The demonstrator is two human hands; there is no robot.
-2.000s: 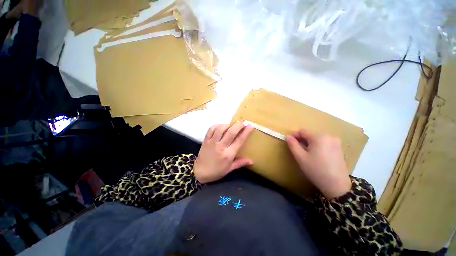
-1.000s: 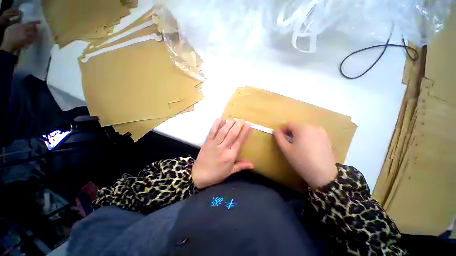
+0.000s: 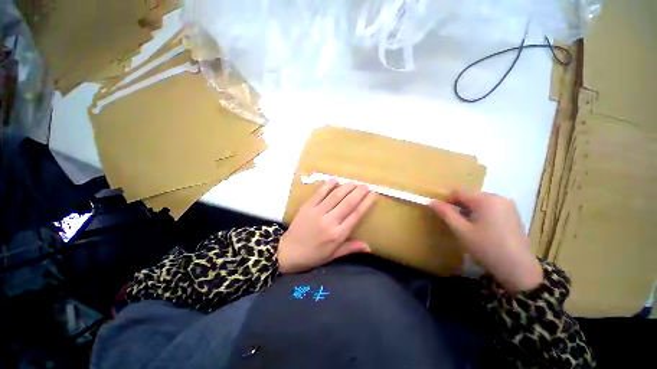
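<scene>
A tan kraft piece (image 3: 403,155) lies on the white table right before my body. A white strip (image 3: 398,193) lies across it, its wider left end showing near the piece's left edge. My left hand (image 3: 325,225) rests flat on the piece, fingertips at the strip's lower edge, thumb apart. My right hand (image 3: 490,229) pinches the strip near its right end between thumb and fingers; that end is hidden by the fingers.
Fitted kraft pieces (image 3: 162,137) lie fanned at left, white strips near their top edges. Clear plastic film with loose strips (image 3: 389,36) covers the far side. A black cord loop (image 3: 490,72) lies right of centre. Tall kraft stacks (image 3: 612,216) stand along the right edge.
My right hand has moved right along the strip, and more of the strip shows between my hands. The strip's left end is now uncovered. The view has shifted, moving the table things left.
</scene>
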